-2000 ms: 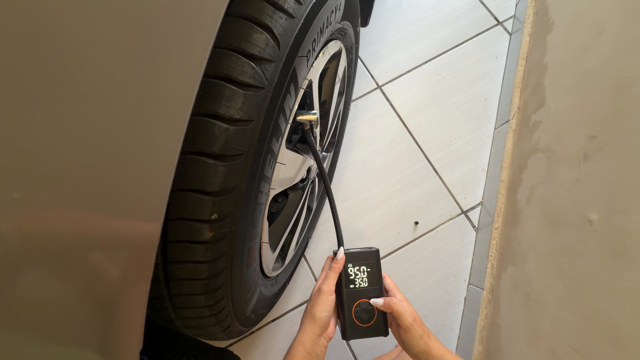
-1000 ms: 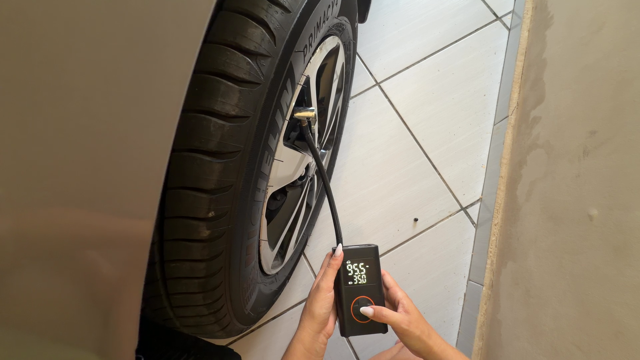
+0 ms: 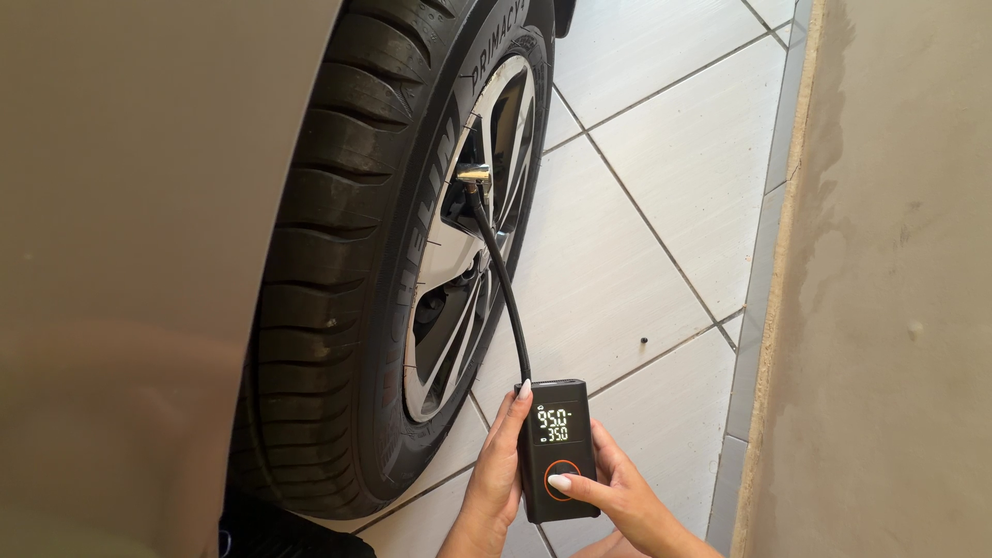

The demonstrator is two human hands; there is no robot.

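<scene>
A black portable tire inflator (image 3: 559, 457) with a lit digital display is held upright between both hands. My left hand (image 3: 496, 465) grips its left side, thumb near the top corner. My right hand (image 3: 632, 492) holds the right side, its thumb on the button pad inside an orange ring. From the inflator's top a black rubber hose (image 3: 508, 291) runs up to a shiny metal valve chuck (image 3: 473, 173) at the wheel rim. The Michelin Primacy 4 tire (image 3: 333, 256) surrounds a silver and black alloy wheel (image 3: 449, 252). The valve itself is hidden by the chuck.
A car body panel (image 3: 147, 232) fills the left side. White floor tiles (image 3: 604, 263) with dark grout lie beyond the wheel. A small black cap-like piece (image 3: 643, 340) rests on the tiles. Along the right stands a beige wall (image 3: 891, 271) with a grey tile baseboard (image 3: 756, 318).
My right thumb has moved from the button's lower part toward its left side since one second ago. The large display figure now reads slightly lower than then. Both hands keep hold of the inflator.
</scene>
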